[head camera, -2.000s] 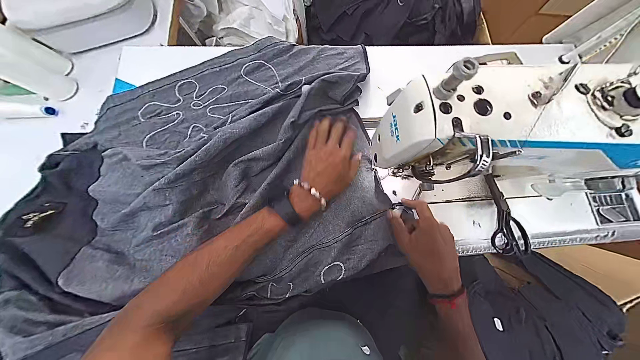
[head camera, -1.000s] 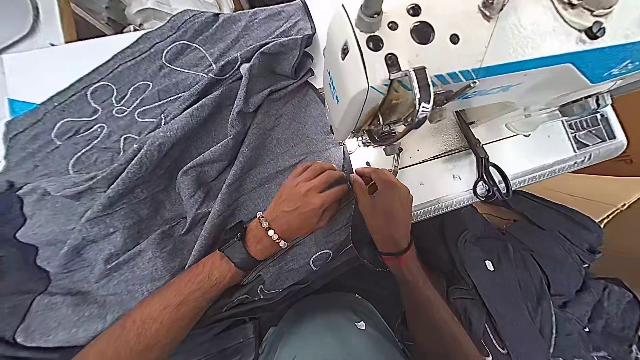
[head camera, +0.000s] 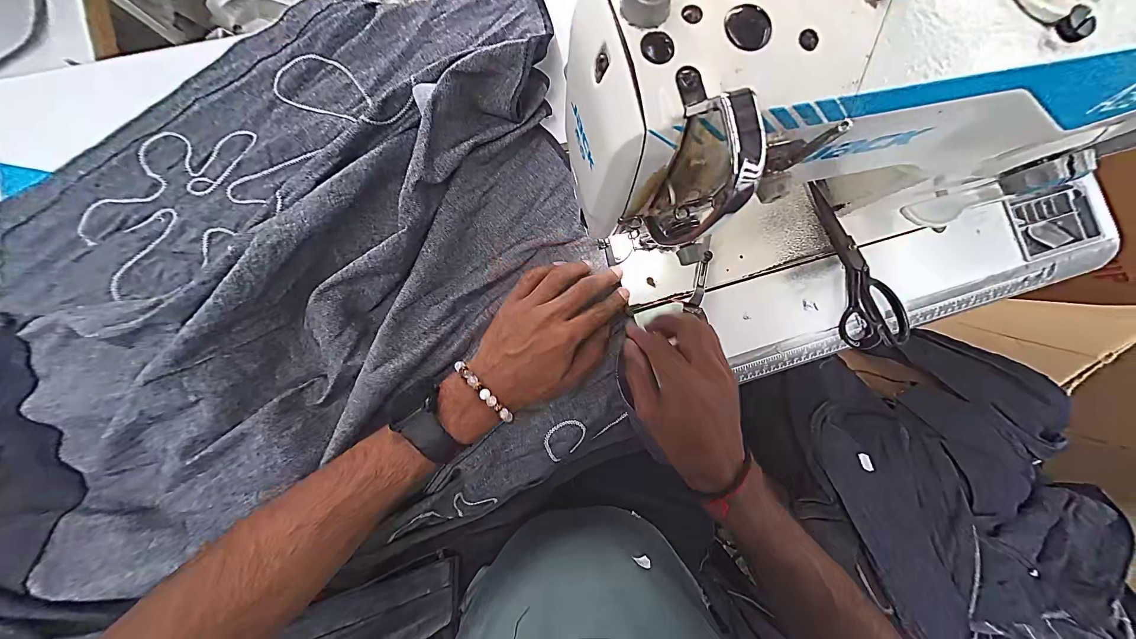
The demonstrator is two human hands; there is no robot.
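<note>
A grey-blue fabric garment (head camera: 373, 257) with white cord-like flower stitching spreads over the left side of the machine bed. My left hand (head camera: 564, 333) lies on it, fingers extended toward the presser foot (head camera: 626, 244) of a white Jack sewing machine (head camera: 754, 89). Close beside it, at the fabric's right edge, my right hand (head camera: 683, 390) has its fingers bent and pinches that edge; the fingertips are partly hidden. The fabric edge runs up to the needle area. The needle itself cannot be made out.
Black-handled scissors (head camera: 865, 293) lie across the machine bed (head camera: 781, 328), right of the needle area. Dark garments (head camera: 941, 461) are heaped at lower right beside a cardboard box (head camera: 1100, 390). My knee, in grey-green cloth, is below the bed's front edge.
Two seconds ago my left hand lay flat higher on the fabric; it has come down beside my right hand. The view has moved closer to the machine.
</note>
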